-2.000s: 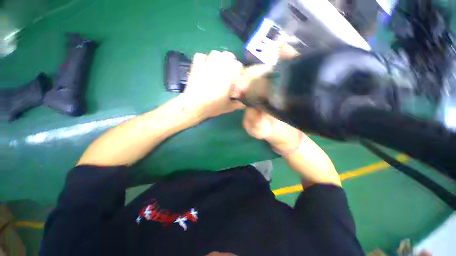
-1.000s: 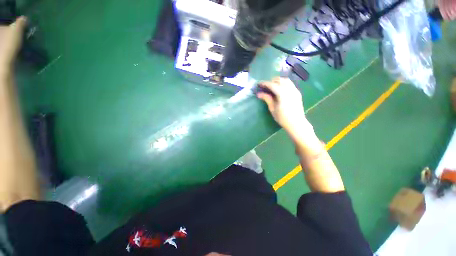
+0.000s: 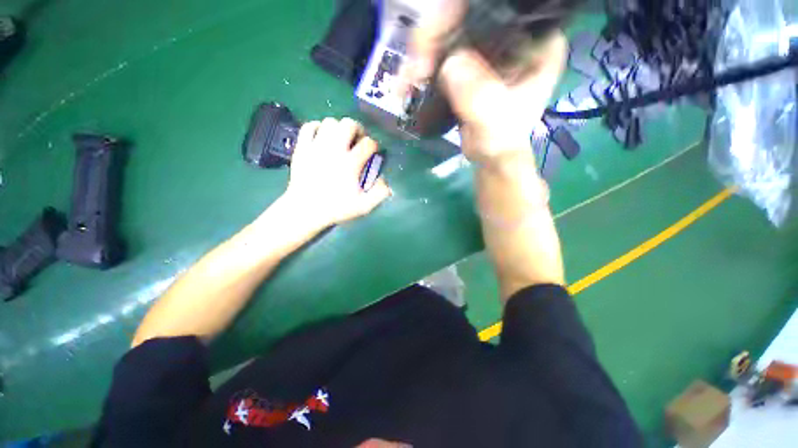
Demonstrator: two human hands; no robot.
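My left hand (image 3: 331, 171) is closed around a black grip body (image 3: 269, 136) on the green bench. One end of the body shows left of the fingers, and a small dark piece shows at the fingertips. My right hand (image 3: 499, 96) is raised at the upper middle, around the blurred dark electric screwdriver (image 3: 521, 31), in front of the screw feeder. The driver's tip cannot be made out. The white screw feeder (image 3: 389, 83) has a blue-lit edge and is partly hidden by my right hand.
Two black grip bodies (image 3: 92, 201) lie at the left. A black block (image 3: 346, 39) stands beside the feeder. A pile of cover plates (image 3: 630, 61), a black cable (image 3: 674, 87) and a clear plastic bag (image 3: 757, 114) are at the right. A cardboard box (image 3: 698, 413) is at lower right.
My left hand has come back from the far left and now holds a grip body. My right hand has moved up from the bench beside the feeder onto the screwdriver. The view has shifted.
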